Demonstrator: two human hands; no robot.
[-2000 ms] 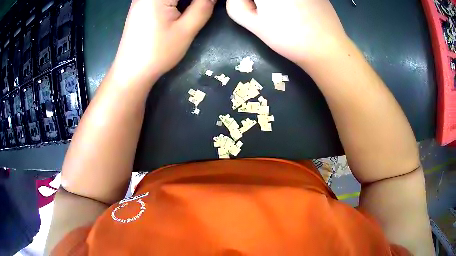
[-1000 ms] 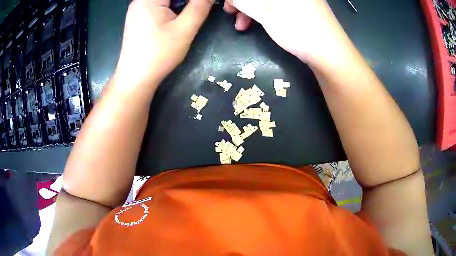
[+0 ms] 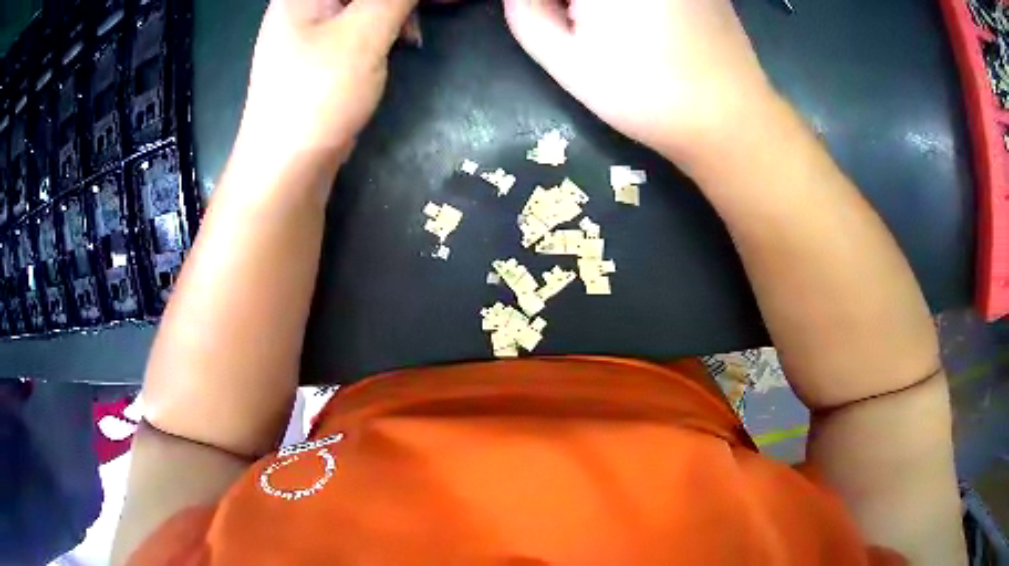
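Note:
My left hand (image 3: 330, 69) is at the top edge, left of centre; its fingertips are cut off by the edge. My right hand (image 3: 620, 53) is at the top edge, right of centre, its fingers also cut off. Whatever the hands hold is out of the picture. Both are bare. Small cream stepped pieces (image 3: 551, 210) lie loosely scattered on the dark bench mat (image 3: 664, 299) between my forearms, several close to my orange shirt. A few whitish pieces (image 3: 549, 147) lie at the far side of this scatter.
A black parts tray (image 3: 94, 188) with rows of pockets holding dark housings fills the left side. A red bin (image 3: 988, 166) with small pieces in it stands at the far right. The tip of a thin tool (image 3: 788, 4) shows at the top edge.
My left hand has moved slightly left, away from my right hand. My right fingers, partly visible a second ago, are now further out of the picture. The dark object at my left fingers no longer shows.

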